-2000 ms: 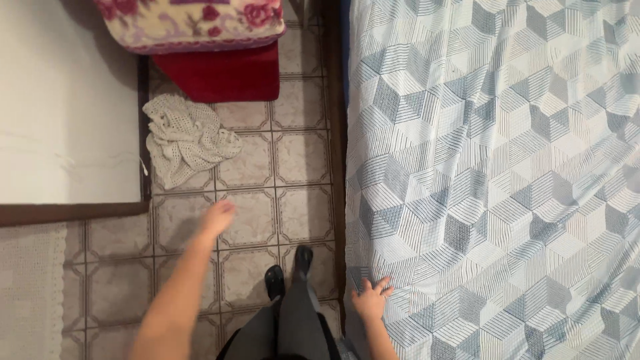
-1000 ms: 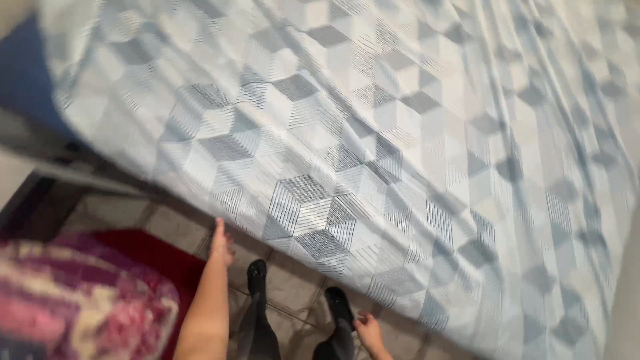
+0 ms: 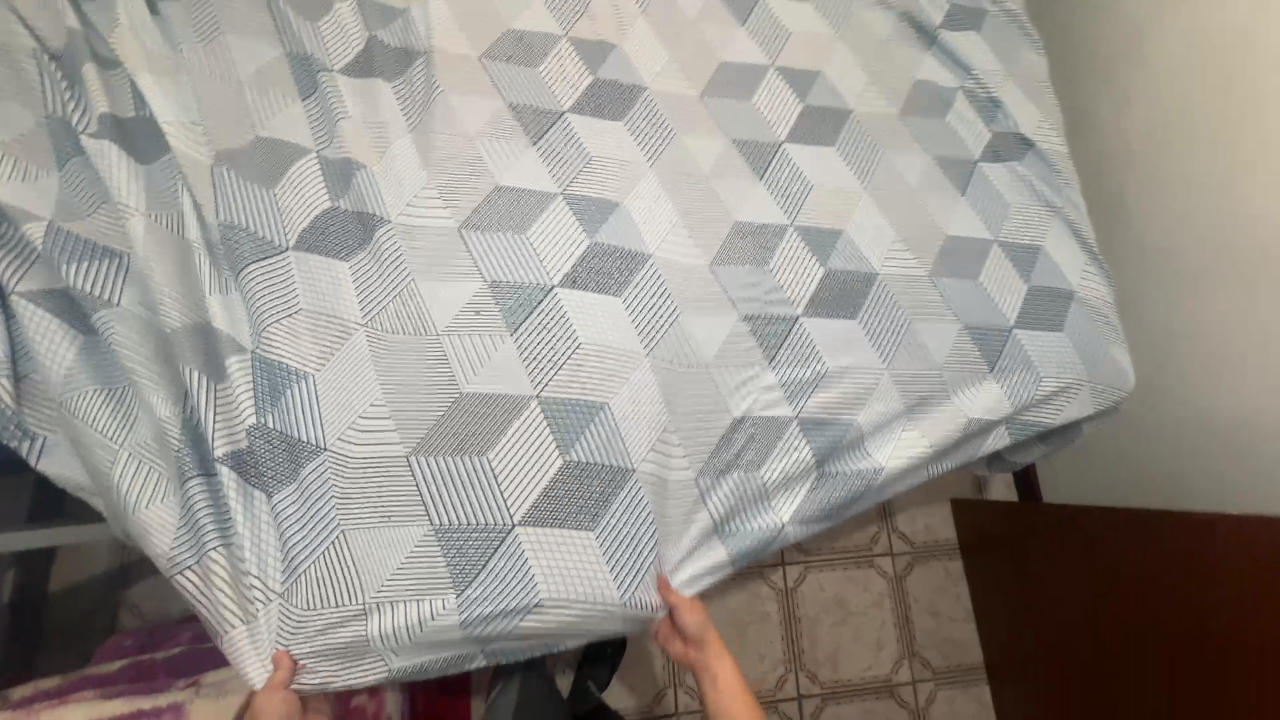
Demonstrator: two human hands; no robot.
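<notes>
A bed sheet [image 3: 560, 330] with a grey, white and blue geometric print covers the bed. My left hand [image 3: 285, 690], at the lower left, grips the sheet's near edge, with the thumb on top. My right hand [image 3: 685, 625] pinches the same edge further right, below the middle of the view. Between the two hands the edge is drawn toward me. Long folds run through the fabric on the left, while the right part lies flatter. The fingers under the cloth are hidden.
A pale wall [image 3: 1180, 250] stands at the right, with a dark brown panel [image 3: 1120, 610] below it. Tiled floor [image 3: 850, 620] shows near the bed. A purple and cream patterned cloth [image 3: 140, 670] is at the lower left. My feet are partly covered by the sheet.
Both hands have taken hold of the sheet's edge; a second ago the left was at the bed's side and the right hung lower. The view has turned strongly along the bed.
</notes>
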